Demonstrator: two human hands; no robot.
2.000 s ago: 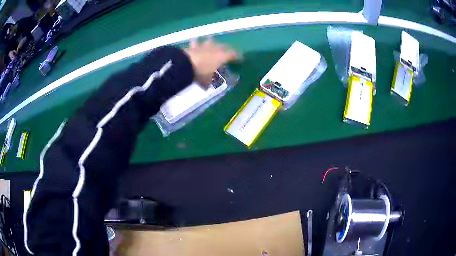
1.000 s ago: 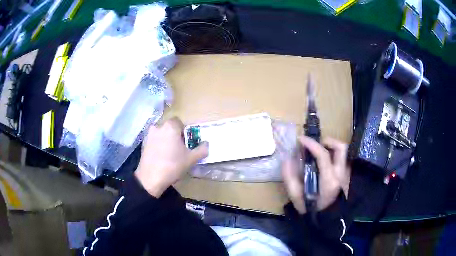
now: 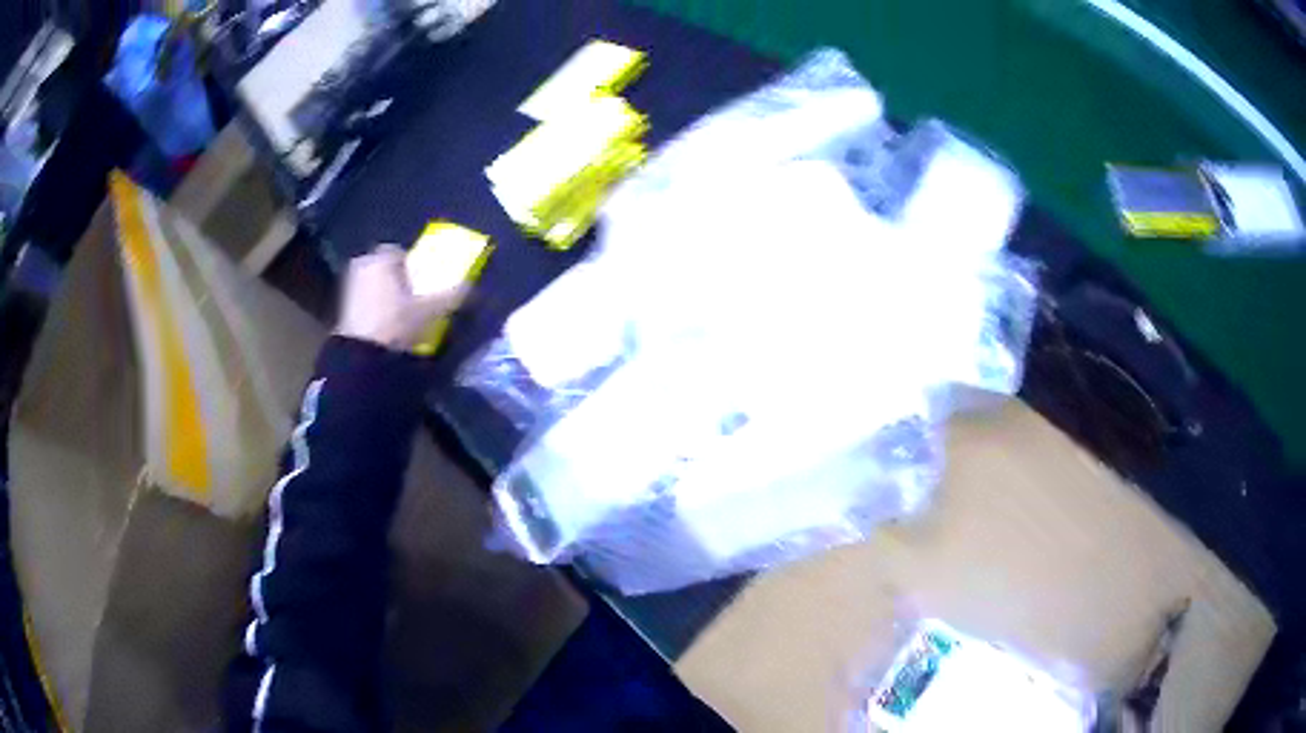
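My left hand [image 3: 381,298] is at the left edge of the bench, slightly blurred. It grips a battery cell [image 3: 450,258] with a white face and yellow edges, thumb on its near side. A white power bank casing [image 3: 1003,702] with a green circuit board [image 3: 917,670] at its left end lies on the cardboard work mat [image 3: 1060,501], cut off by the bottom edge. A dark, blurred tool [image 3: 1157,659], seemingly the soldering iron, shows over the mat's right part. My right hand is out of the picture.
Stacked cells [image 3: 566,169] lie beyond my left hand. A large pile of bagged white casings [image 3: 774,315] fills the middle. A brown carton [image 3: 215,573] stands at lower left. A cell-and-casing unit [image 3: 1167,201] lies on the green belt.
The view has swung left. My left hand has let go of the casing and moved to the cells, now holding one. My right hand has left the picture.
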